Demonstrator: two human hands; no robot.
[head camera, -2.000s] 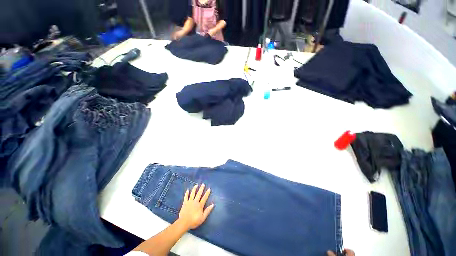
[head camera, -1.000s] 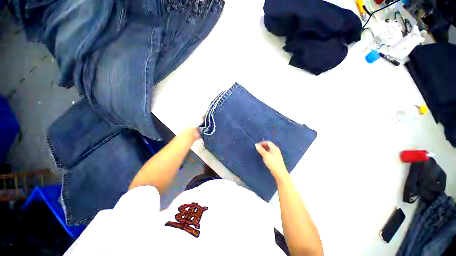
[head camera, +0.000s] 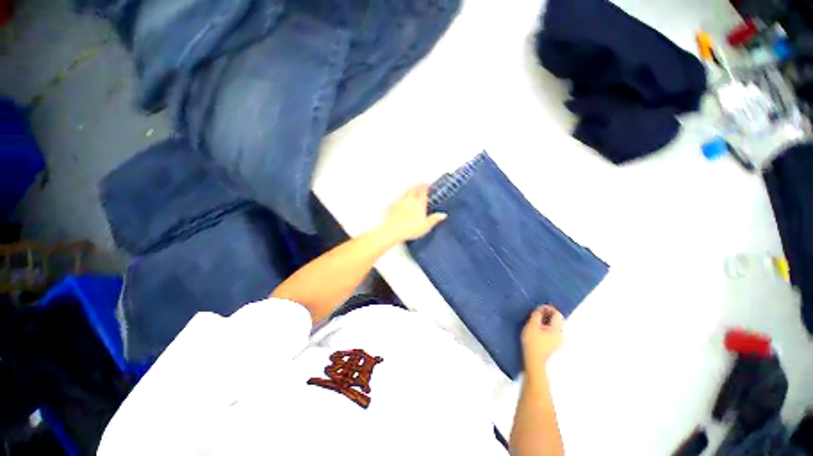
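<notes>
Mid-blue jeans lie folded into a compact shape on the white table in front of me, with a pale stitched band at the upper left end. My left hand is at that end, thumb apart from the fingers; whether it grips or only presses the cloth is unclear. My right hand is closed over the lower right part of the jeans. A small dark tip, which fits thread snips, shows in the fist; the rest is hidden.
Large blue jeans hang over the table's left edge. Folded jeans lie below, beside a blue crate. Dark garments lie at the back. A red item and dark cloth are at right.
The view has shifted. The jeans, earlier laid out long, are folded shorter. Since one second ago, my right hand has moved nearer their lower right edge, and my left hand lies further over the stitched end.
</notes>
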